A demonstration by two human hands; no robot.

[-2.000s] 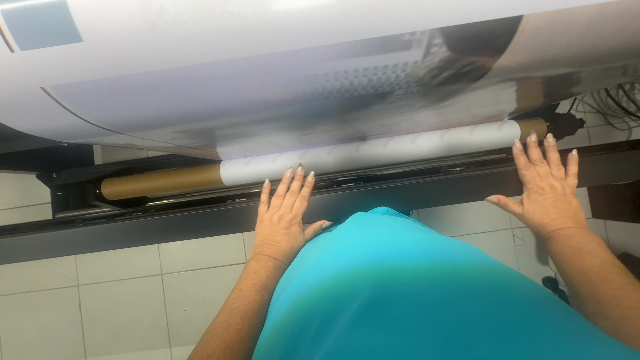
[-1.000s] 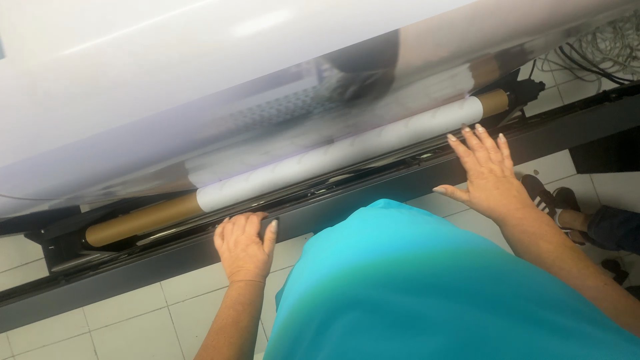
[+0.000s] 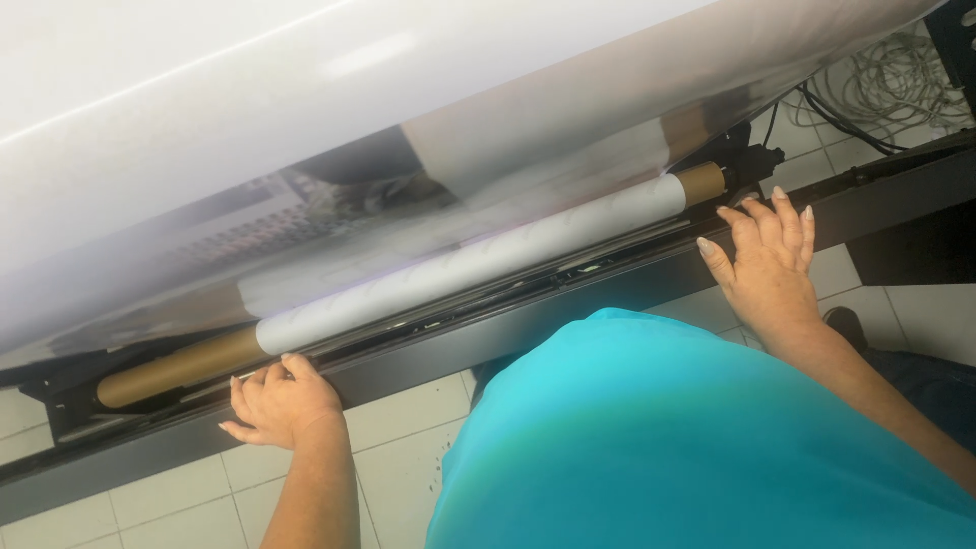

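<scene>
My left hand point(image 3: 284, 400) rests with bent fingers on the dark metal rail point(image 3: 473, 335), just below the left end of the white paper on the take-up roll point(image 3: 473, 263). My right hand point(image 3: 770, 267) lies at the same rail near the roll's right end, fingers spread, holding nothing. Brown cardboard core point(image 3: 183, 366) shows at both ends of the roll. Above it hangs a wide, glossy sheet of printed media point(image 3: 320, 152), bulging toward me and reflecting the roll. Whether the left fingertips grip the rail's edge cannot be told.
A black roll holder point(image 3: 751, 166) stands at the core's right end. Tangled cables point(image 3: 892, 88) lie on the tiled floor point(image 3: 412, 412) at the upper right. Another person's shoe point(image 3: 846, 328) and dark trouser leg show beyond my right forearm. My turquoise top fills the lower middle.
Both hands stay at the rail; the left one, with its fingers stretched two seconds ago, now has them bent. The view has turned and shifted. The other person's shoes, plain a second ago, are mostly hidden.
</scene>
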